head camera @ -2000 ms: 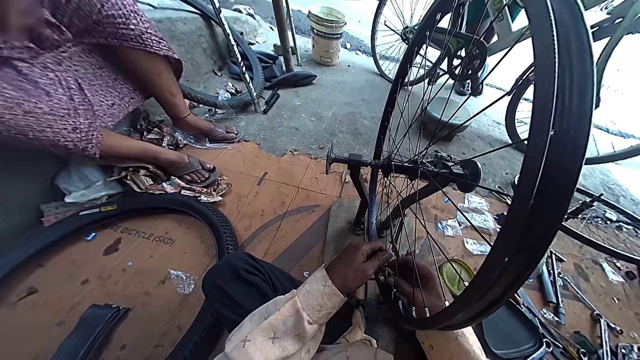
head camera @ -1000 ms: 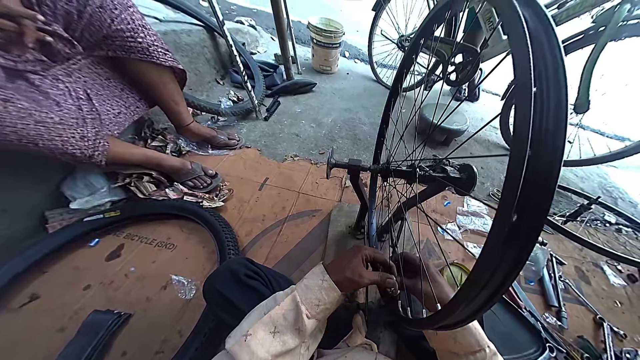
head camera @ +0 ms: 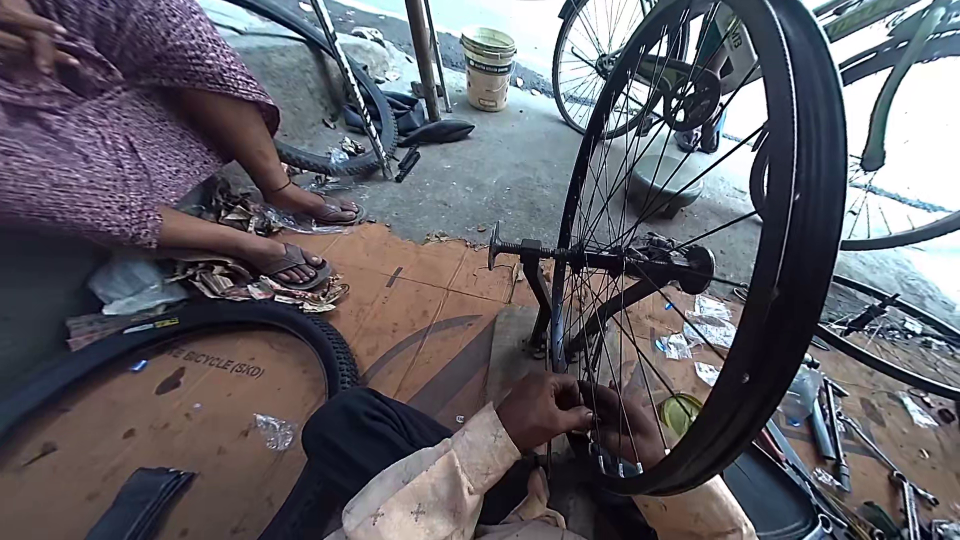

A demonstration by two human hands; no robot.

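Observation:
A spoked bicycle wheel with a black rim (head camera: 799,247) stands upright on a metal truing stand (head camera: 536,289), its hub between the stand's arms. Low on the wheel, my left hand (head camera: 544,409) has its thumb and forefinger pinched together at the spokes near the rim. Just to its right, behind several spokes, my right hand (head camera: 630,424) has its fingers at the same spokes. Pale spoke nipples (head camera: 621,469) show at the rim below the fingers. Whatever lies between the fingertips is too small to tell, and the spokes partly cover my right hand.
A seated person in patterned cloth (head camera: 135,127) and sandals is at the left. A tyre (head camera: 341,360) and folded black rubber (head camera: 142,502) lie on the cardboard (head camera: 420,277). Wrenches (head camera: 892,472) and another wheel (head camera: 915,382) lie right. A bucket (head camera: 487,71), a basin (head camera: 664,184) and bicycles stand behind.
My hands remain low at the spokes, with small shifts of the fingers. The wheel's rim sits a little further left in the view than two seconds ago.

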